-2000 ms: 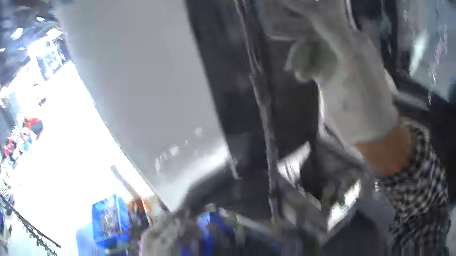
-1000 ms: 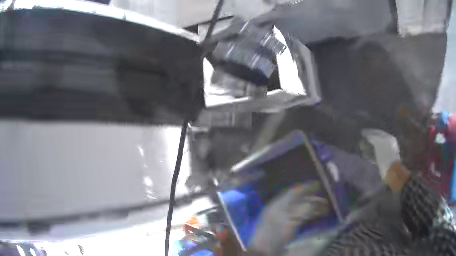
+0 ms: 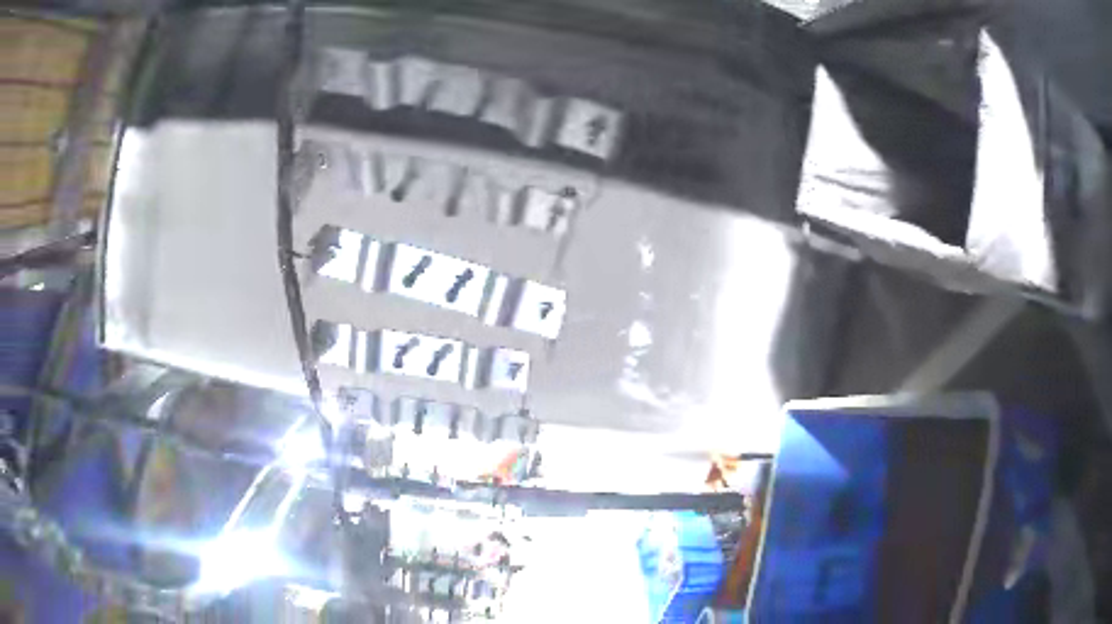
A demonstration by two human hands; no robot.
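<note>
No hand shows in the frame now. Nearest in front of me, several short metal brackets (image 3: 437, 279) hang in rows, one above another, each bent in steps with small dark slots. A long thin dark rod (image 3: 289, 183) runs beside their left ends. Behind them is a large smooth pale panel (image 3: 683, 317) with a wide dark band (image 3: 719, 116) above it. A blue bin (image 3: 823, 524) with a pale rim stands at the lower right; its inside is partly dark and its contents cannot be told.
A smaller blue crate (image 3: 683, 561) sits at the bottom, with an orange-red thing (image 3: 726, 469) beside it. A white-edged frame (image 3: 1012, 171) is at the upper right. A bright glare (image 3: 250, 561) covers part of the lower left.
Both gloved hands, seen at the lower right a second ago, are out of view. The view has turned; the rows of brackets now show and the blue bin appears further right.
</note>
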